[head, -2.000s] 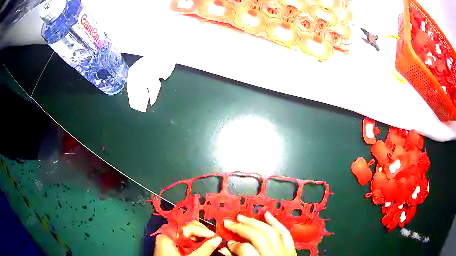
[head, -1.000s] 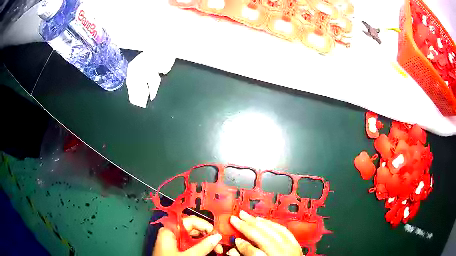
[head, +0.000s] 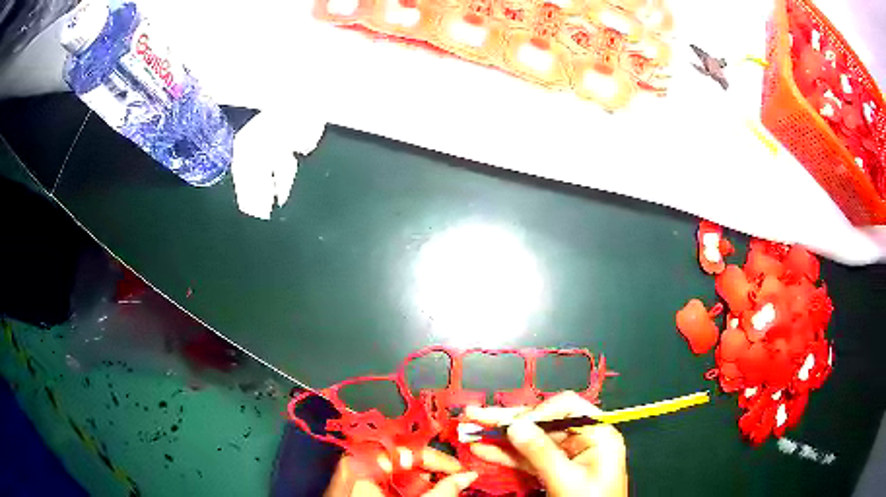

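The red moulded sheet lies at the bottom centre, with a row of open holes along its far edge. My left hand holds the sheet at the bottom edge of the view, partly cut off. My right hand holds a slim tool with a yellow body like a pen, its dark front part pointing left toward the sheet. A white patch shows near the tool's front end. The fingers and sheet hide the exact tip contact.
A pile of red pieces lies at right. On the white covering are a stack of moulded sheets, nippers and an orange-red basket. A water bottle and crumpled white tissue are at left.
The yellow tool now shows in my right hand; it was not visible before. The sheet has bent and its left part has turned. The piles and bottle shift only slightly with the camera view.
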